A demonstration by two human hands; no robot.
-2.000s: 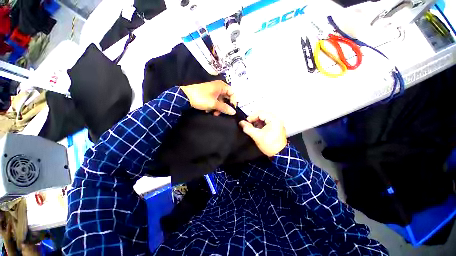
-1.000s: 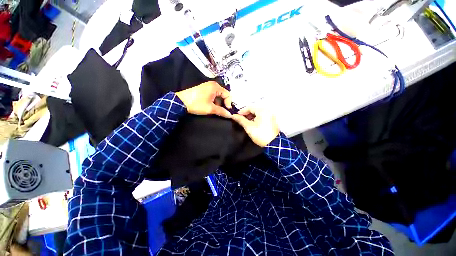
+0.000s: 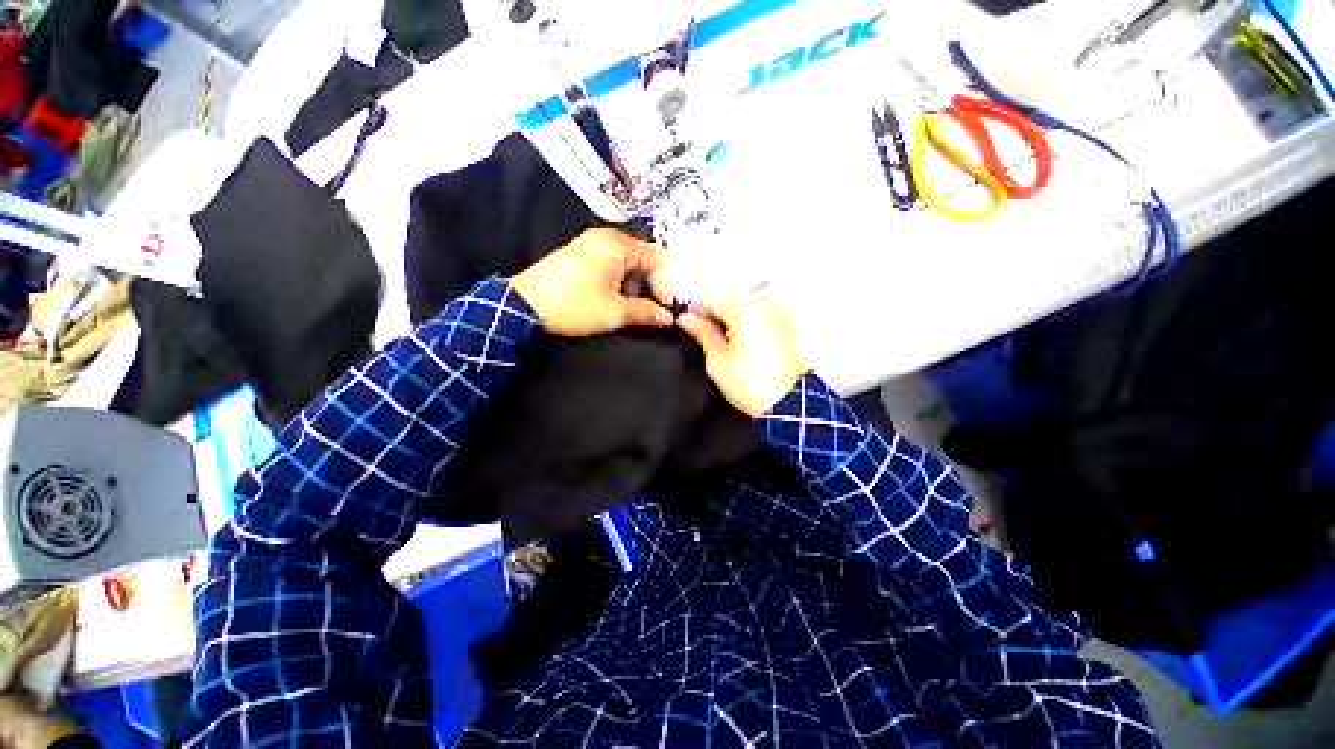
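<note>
A large black garment panel (image 3: 578, 417) lies under my hands and hangs over the table's front edge; more of it spreads behind my left wrist. My left hand (image 3: 593, 281) pinches the cloth's edge between thumb and fingers. My right hand (image 3: 750, 348) pinches the same edge, its fingertips almost touching the left ones. The folded edge between them is mostly hidden by the fingers. The presser foot area (image 3: 659, 209) of the white sewing machine (image 3: 776, 110) is just beyond my fingertips; the needle is too small to make out.
Black thread snips (image 3: 890, 158), yellow and red-orange handled scissors (image 3: 962, 164) and a dark blue cord (image 3: 1160, 242) lie at right. Black cut pieces (image 3: 286, 264) lie at left, near a grey vented machine (image 3: 100, 495). Blue bins (image 3: 1266, 644) stand below the table.
My right hand has moved left and slightly up, its fingertips closing in on the left hand's. The dark strip visible between them earlier is now mostly covered. My left hand has shifted slightly left.
</note>
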